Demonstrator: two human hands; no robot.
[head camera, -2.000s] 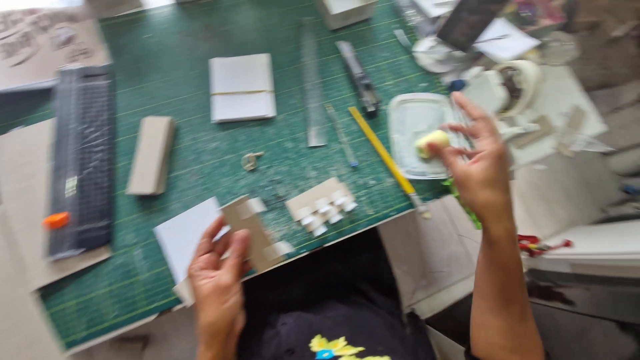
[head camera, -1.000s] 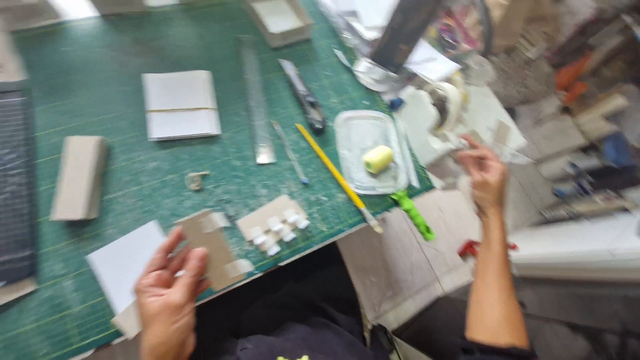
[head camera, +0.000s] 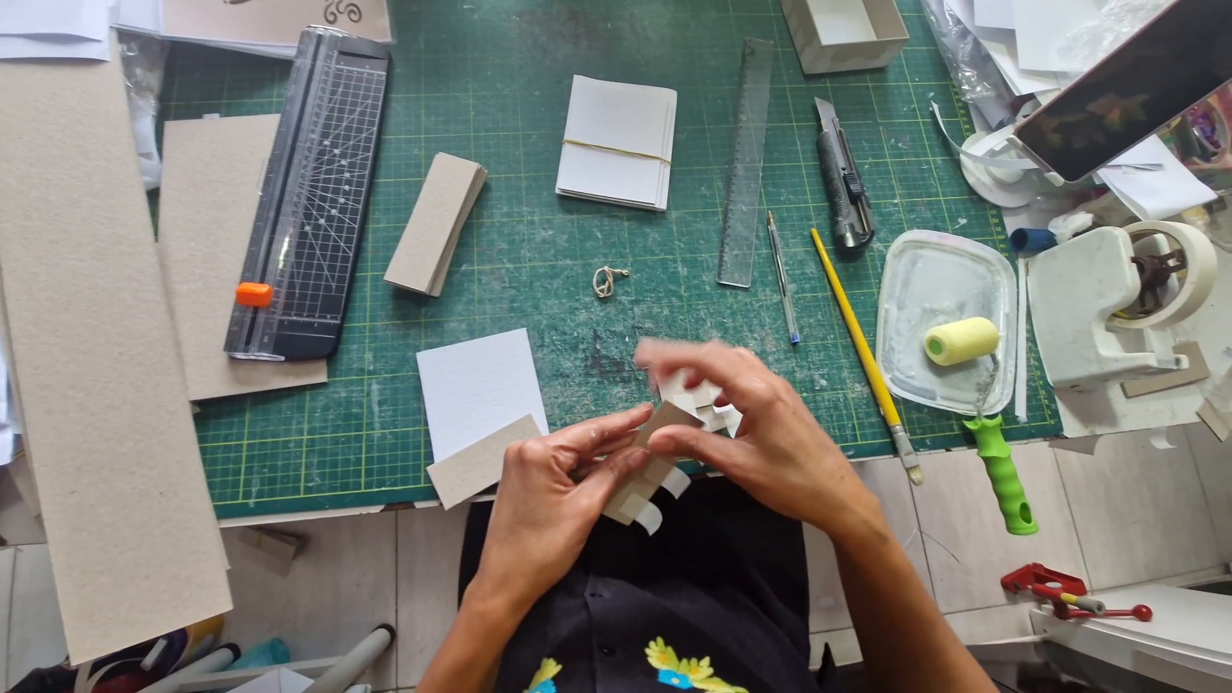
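Note:
My left hand (head camera: 568, 491) grips a small grey-beige cardboard piece (head camera: 640, 481) with white tape tabs along its lower edge, over the mat's front edge. My right hand (head camera: 760, 423) touches the piece's upper end with the thumb; its index finger is raised and blurred. Whether the right hand grips it, I cannot tell. Partly behind the right hand lies cardboard with white tape tabs (head camera: 717, 414). Left of my hands, a white square card (head camera: 481, 385) lies beside a cardboard strip (head camera: 486, 462). A rubber band (head camera: 606, 281) rests farther back.
On the green cutting mat (head camera: 539, 260) are a paper trimmer (head camera: 313, 192), cardboard strips (head camera: 435, 223), banded white cards (head camera: 616, 144), a clear ruler (head camera: 746, 164), a utility knife (head camera: 844, 183), a pen (head camera: 783, 279), a brush (head camera: 857, 337) and a foam roller (head camera: 961, 341) on a plastic tray. A tape dispenser (head camera: 1088, 308) stands right.
My right hand has come from the tape dispenser's side to the cardboard in my left hand. The view has shifted.

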